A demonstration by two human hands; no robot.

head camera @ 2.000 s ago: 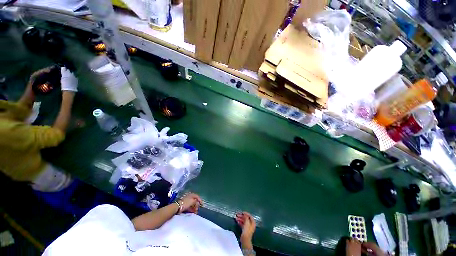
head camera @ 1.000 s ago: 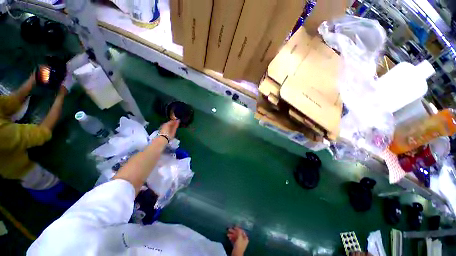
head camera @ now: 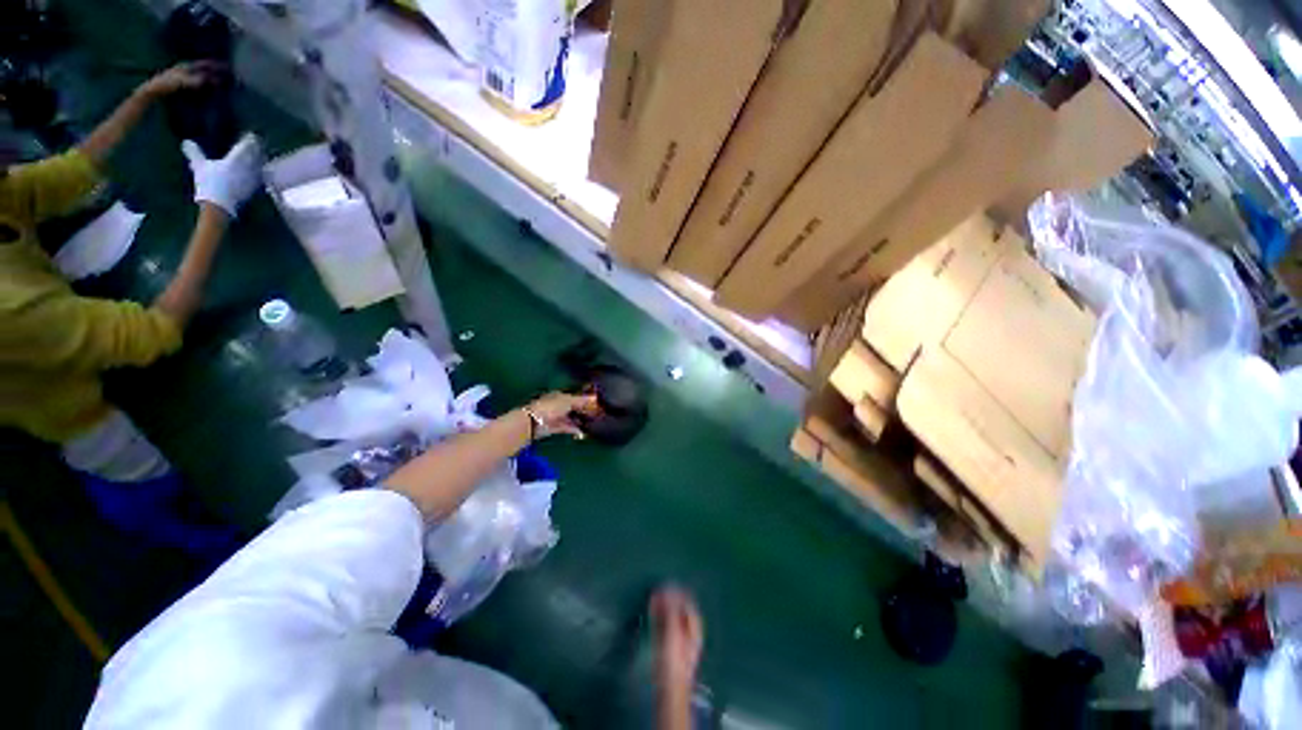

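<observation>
A black mini desk fan (head camera: 617, 405) with a small orange glint lies on the green conveyor belt (head camera: 743, 499), near its far edge. My left hand (head camera: 566, 412) reaches out over the bags with its fingertips on the near side of the fan head; the fingers look curled onto its edge, partly blurred. My right hand (head camera: 677, 628) is low in the middle over the belt, blurred, apparently empty with the fingers slightly apart. Another black fan (head camera: 921, 613) stands on the belt at the right.
Clear plastic bags (head camera: 493, 535) are heaped at left front over a blue bin. A bottle (head camera: 293, 335) and white papers (head camera: 340, 243) are beyond. A shelf with brown cartons (head camera: 828, 186) and plastic film (head camera: 1142, 414) borders the belt. A coworker's gloved hand (head camera: 223, 174) is at left.
Since two seconds ago my left hand has reached forward from the bags to the fan. Over the last second, hand and fan have shifted right in view. The coworker's gloved hand has moved off the fan.
</observation>
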